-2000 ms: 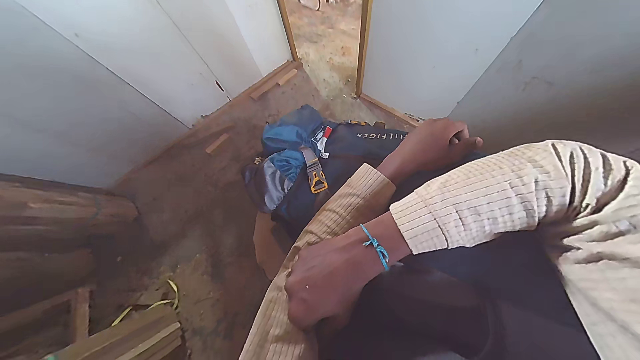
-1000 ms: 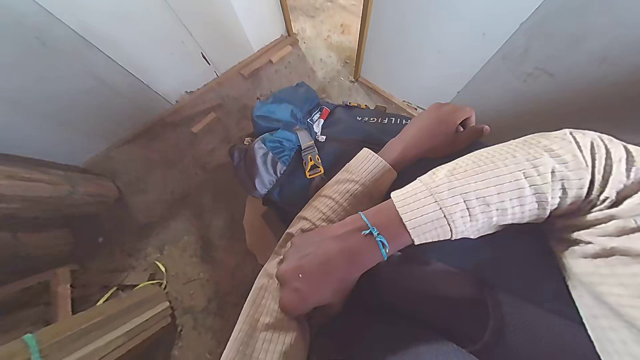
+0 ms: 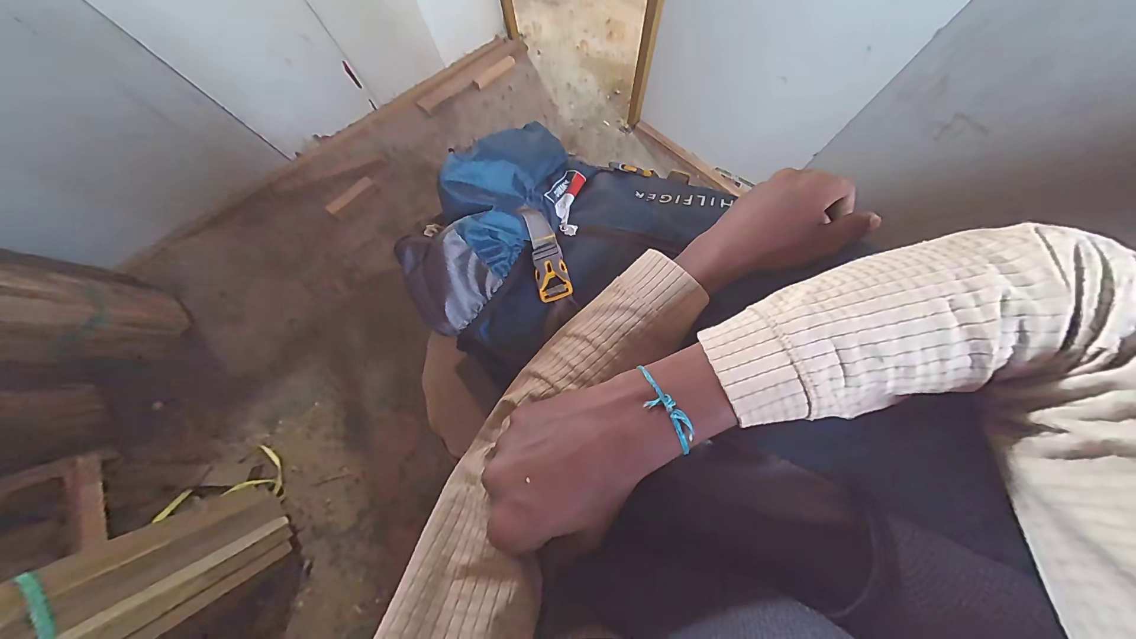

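Note:
My forearms cross, both in cream ribbed sleeves. My left hand (image 3: 781, 217) is curled with its thumb toward the right; it lies against a dark blue backpack (image 3: 621, 209), and nothing shows in it. My right hand (image 3: 568, 470), with a blue cord bracelet (image 3: 668, 408) at the wrist, rests curled on my left sleeve (image 3: 568, 364); its fingertips are hidden. The backpack has a lighter blue top, a grey strap and a yellow-and-grey buckle (image 3: 554, 277), and bears printed lettering. My arms cover part of it.
Bundled wooden strips (image 3: 177, 564) with a green tie lie at lower left, near a yellow strap (image 3: 253, 484). More stacked wood (image 3: 80, 306) stands at the left edge. Pale wall panels (image 3: 204, 62) flank a narrow opening (image 3: 581, 53). Wood offcuts (image 3: 353, 195) lie on the dirty floor.
The view has shifted slightly, bringing more of the wooden strips and their green tie into sight than two seconds ago. Both hands keep nearly the same pose.

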